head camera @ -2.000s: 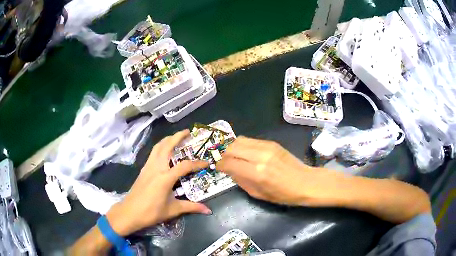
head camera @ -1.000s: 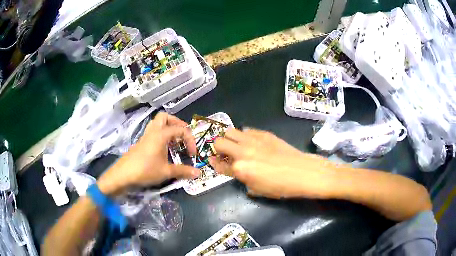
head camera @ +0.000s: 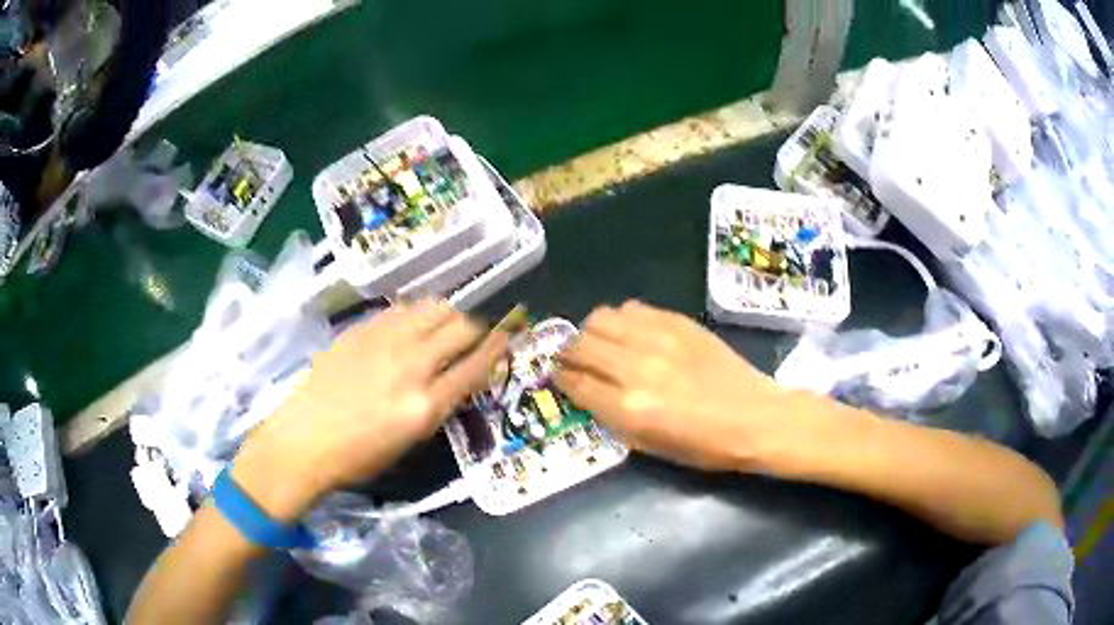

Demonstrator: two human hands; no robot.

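Observation:
An open white power strip housing point(head camera: 544, 470) lies on the black bench between my hands, with a green circuit board, a yellow block and thin wires inside. My left hand point(head camera: 409, 366) is over its upper left part, fingertips near a brass contact strip point(head camera: 511, 322) that sticks up at the housing's top edge; whether they grip it is unclear. My right hand point(head camera: 641, 379) is at its upper right edge, fingers bent down; the fingertips are partly hidden. A white cord point(head camera: 442, 498) leaves the housing's lower left side.
Stacked open units point(head camera: 409, 214) stand at upper left. One unit point(head camera: 240, 189) is on the green belt. Another open unit point(head camera: 778, 259) sits right, beside slotted housings point(head camera: 935, 147) and bagged cords point(head camera: 904, 360). A housing point(head camera: 586, 607) is cut off at the bottom.
The unit on the green belt has moved left and down, away from the stack. My hands have moved up and apart over the housing, uncovering more of its inside.

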